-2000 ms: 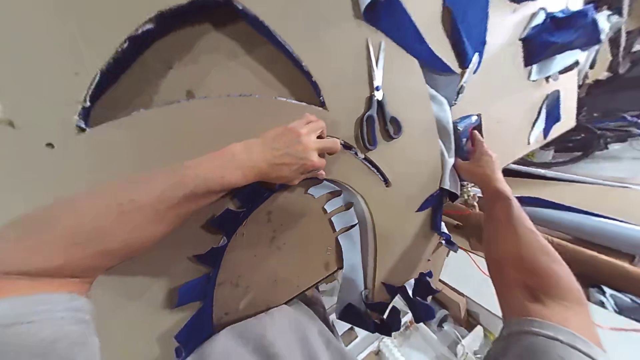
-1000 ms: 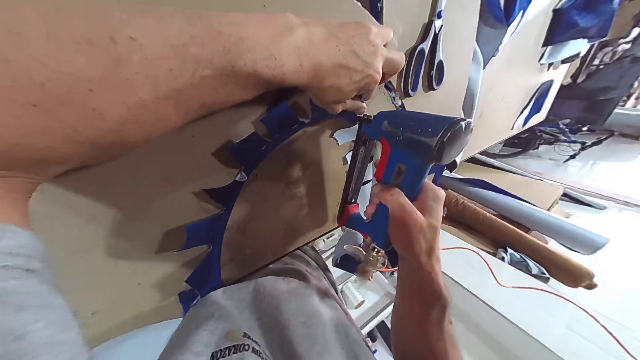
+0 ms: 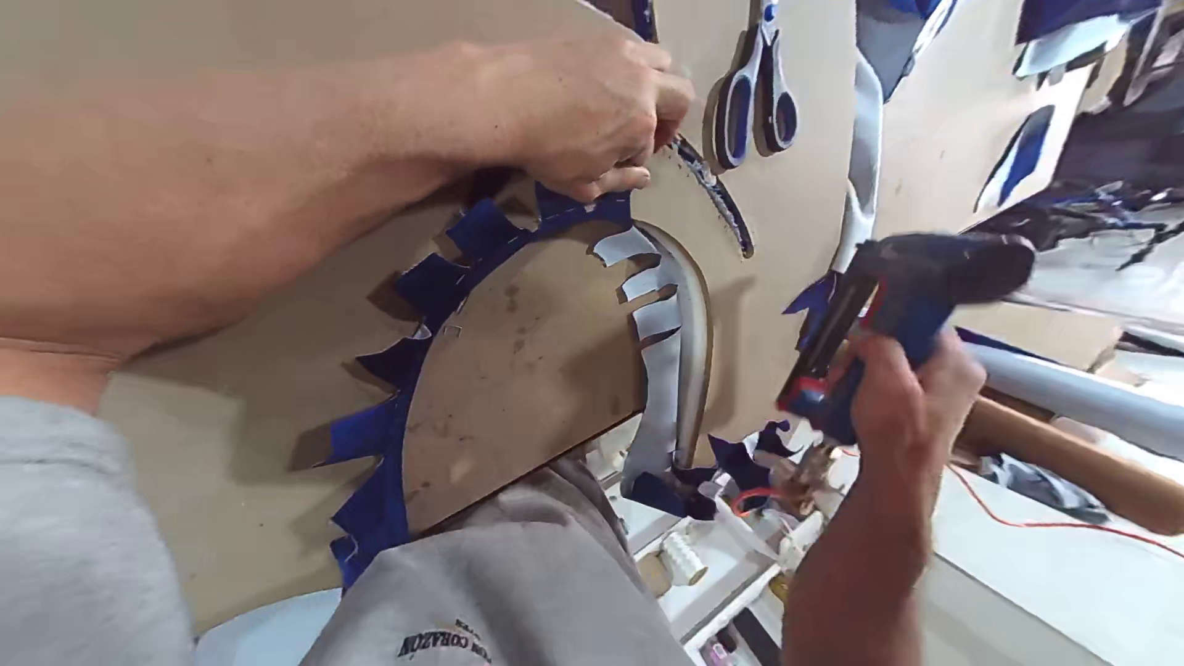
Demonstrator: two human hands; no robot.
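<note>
My right hand [image 3: 902, 398] grips a blue and black pneumatic staple gun [image 3: 902, 296], held to the right of a curved board [image 3: 518, 370]. Along the board's rounded edge, blue fabric [image 3: 481, 264] with notched tabs is stapled down. My left hand [image 3: 615, 116] presses at the top of that edge, its fingertips on the blue fabric; whether it pinches the cloth I cannot tell. Pale slit fabric tabs [image 3: 655, 314] fold over the board's right side, and a loose strip hangs beside them. Blue-handled scissors [image 3: 758, 102] lie above right, near a thin curved strip [image 3: 717, 199].
Blue and white fabric scraps [image 3: 1017, 157] lie at the upper right. Fabric rolls [image 3: 1073, 453] rest at the right, by a thin orange hose [image 3: 1027, 524]. Below the table edge stands a white tray with a thread spool [image 3: 683, 558].
Two seconds ago my right hand was by the pale strip; one second ago the staple gun was at the board's upper right edge. It has since moved right, away from the board.
</note>
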